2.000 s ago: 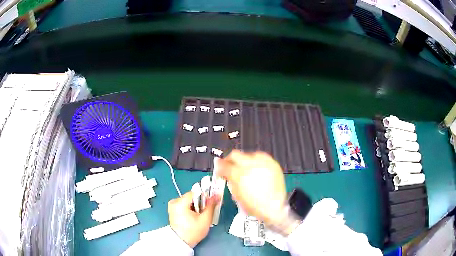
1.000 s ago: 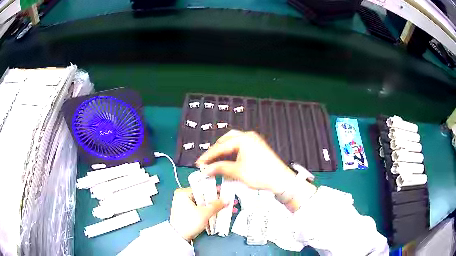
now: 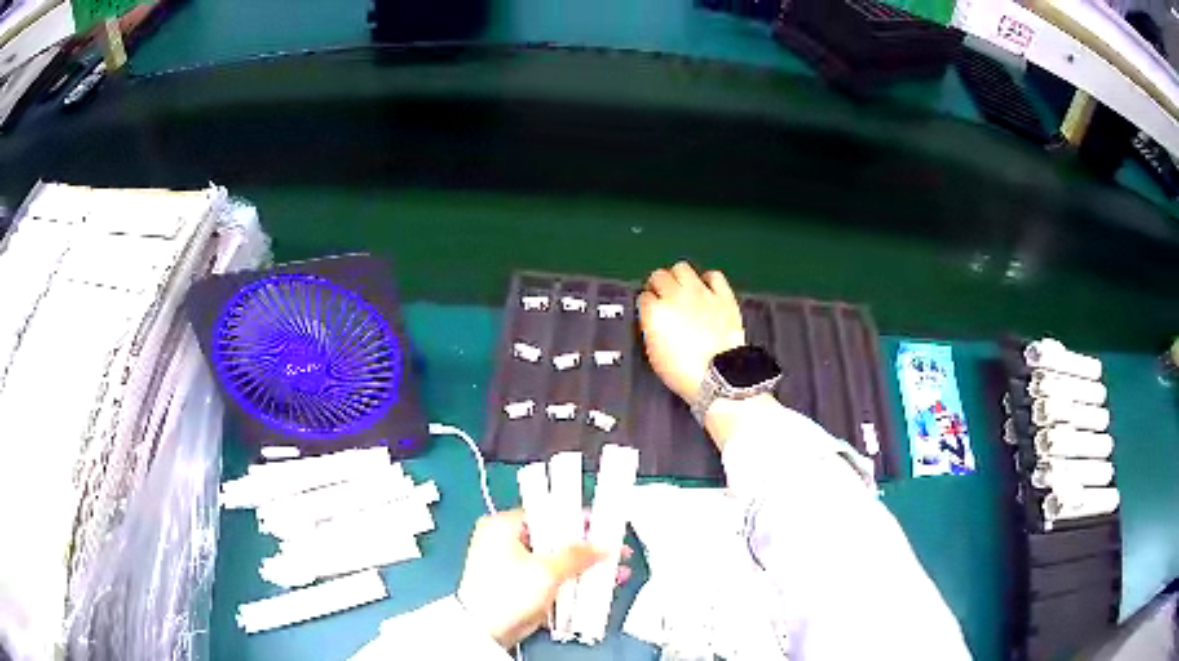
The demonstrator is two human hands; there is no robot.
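My left hand (image 3: 512,576) holds three long white housings (image 3: 605,542) upright and fanned apart at the front centre. My right hand (image 3: 689,323), with a watch on the wrist, is over the upper middle of the black parts tray (image 3: 815,387). Its fingers are curled and its fingertips are hidden, so I cannot tell whether it holds anything. Small white inserts (image 3: 566,360) lie in spaced rows in the tray's left part. A white cloth (image 3: 692,562) lies at the front, partly under my right sleeve.
White strips (image 3: 343,523) lie below the fan (image 3: 308,355), whose white cord curves toward my left hand. A tall wrapped stack (image 3: 97,336) is at far left. A blue-white sachet (image 3: 936,411) lies right of the parts tray. A slotted tray (image 3: 1073,568) at right holds several white housings.
My right hand has moved from the housings up and forward over the parts tray. The housings in my left hand are now fanned apart. Fewer inserts show in the tray than at first.
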